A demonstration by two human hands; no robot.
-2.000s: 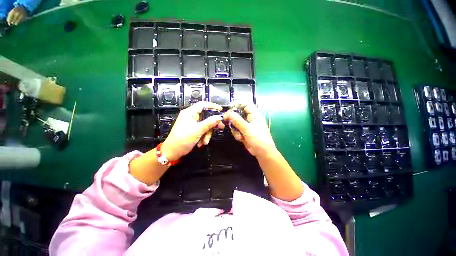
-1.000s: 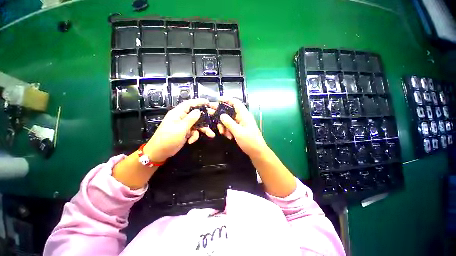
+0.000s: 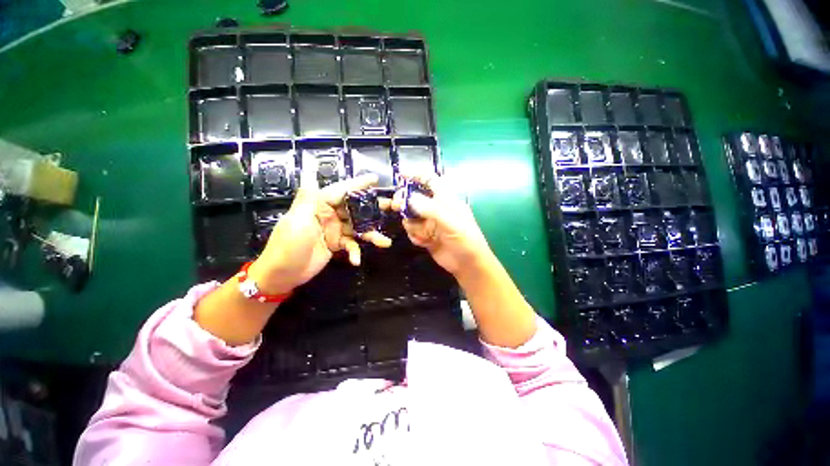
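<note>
My left hand [image 3: 309, 235] holds a black square module housing [image 3: 366, 209] by its edge, with a round shape on its upward face, above the left tray. My right hand [image 3: 440, 223] holds another dark housing [image 3: 414, 196] with a paler edge, just right of the first. The two pieces are close together; whether they touch is unclear. The large black left tray [image 3: 291, 86] lies under my hands. Housings sit in some of its pockets, one in the second row [image 3: 373, 116] and others in the third row [image 3: 326, 170]. My hands hide part of the tray.
The black right tray [image 3: 544, 182] holds many shiny square parts. A smaller far-right tray [image 3: 742, 196] holds pale squares. At left are a tan box [image 3: 56, 182], a thin stick [image 3: 95, 235] and a white roll [image 3: 20, 308]. Small black round parts [image 3: 127, 41] lie at the far side.
The hands have drawn slightly apart and the housings now show separately. The left hand has opened, its piece face up. The whole view has shifted, moving the trays left in the picture.
</note>
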